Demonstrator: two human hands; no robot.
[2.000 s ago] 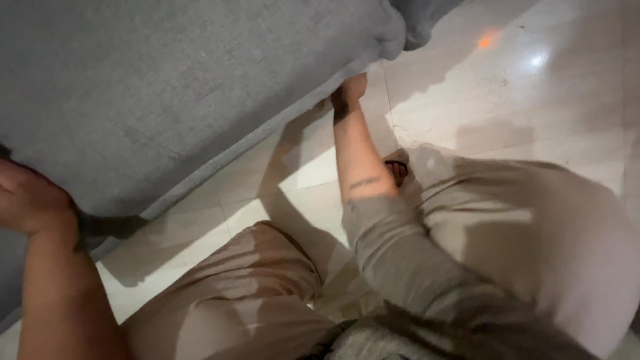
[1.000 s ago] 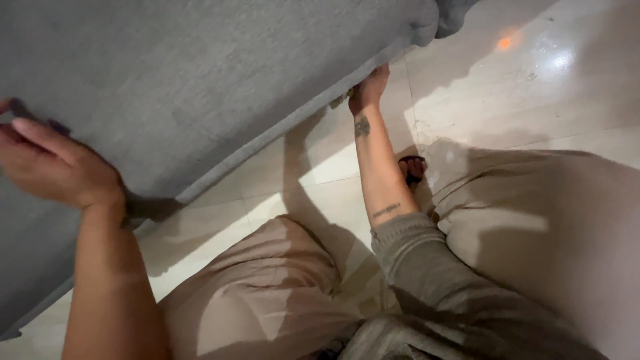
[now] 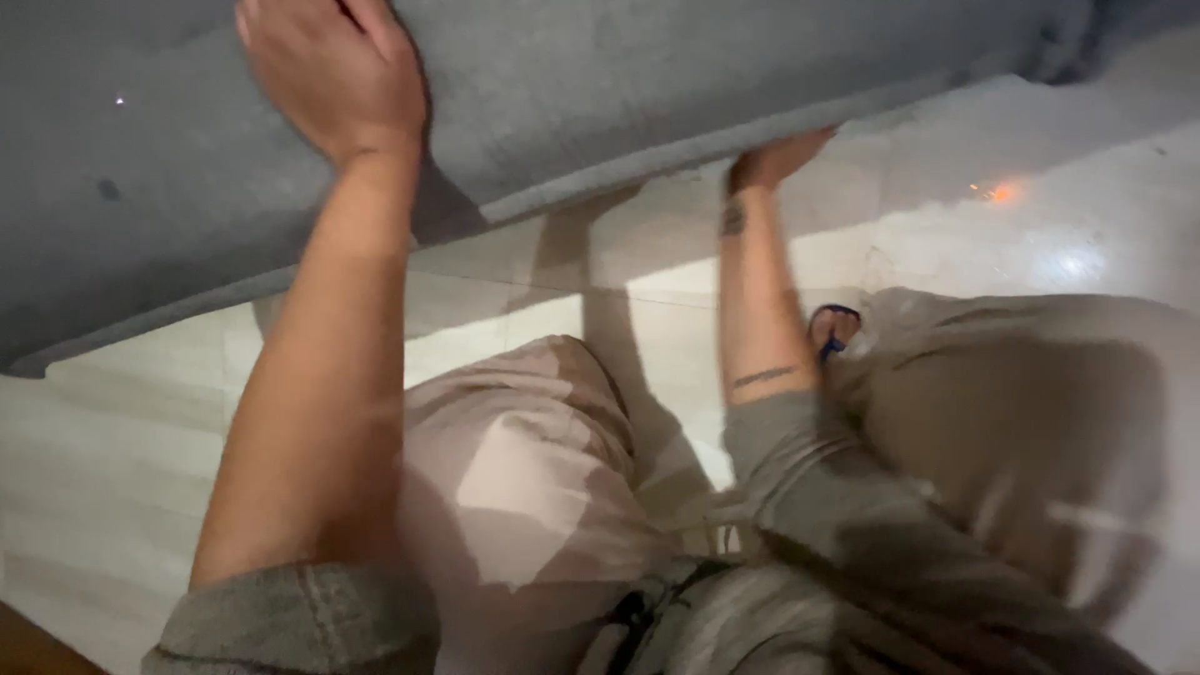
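Across the top of the head view stretches a large grey fabric-covered piece, seemingly a sofa (image 3: 581, 84). My left hand (image 3: 337, 75) lies against its fabric at the upper left, back of the hand toward me; its fingertips run out of the frame. My right hand (image 3: 783, 159) is at the lower edge of the fabric, right of the middle, with its fingers partly hidden, so whether it grips the edge is unclear. Both hands are somewhat blurred.
Pale floor tiles (image 3: 122, 431) lie below the fabric edge, with shadows, a bright reflection and an orange light spot. My knees in beige trousers (image 3: 534, 469) fill the lower part. A foot in a dark strapped sandal (image 3: 832, 330) shows beside my right forearm.
My left hand has moved up and to the right along the grey fabric. The right hand remains at the fabric's lower edge. The view has shifted and turned.
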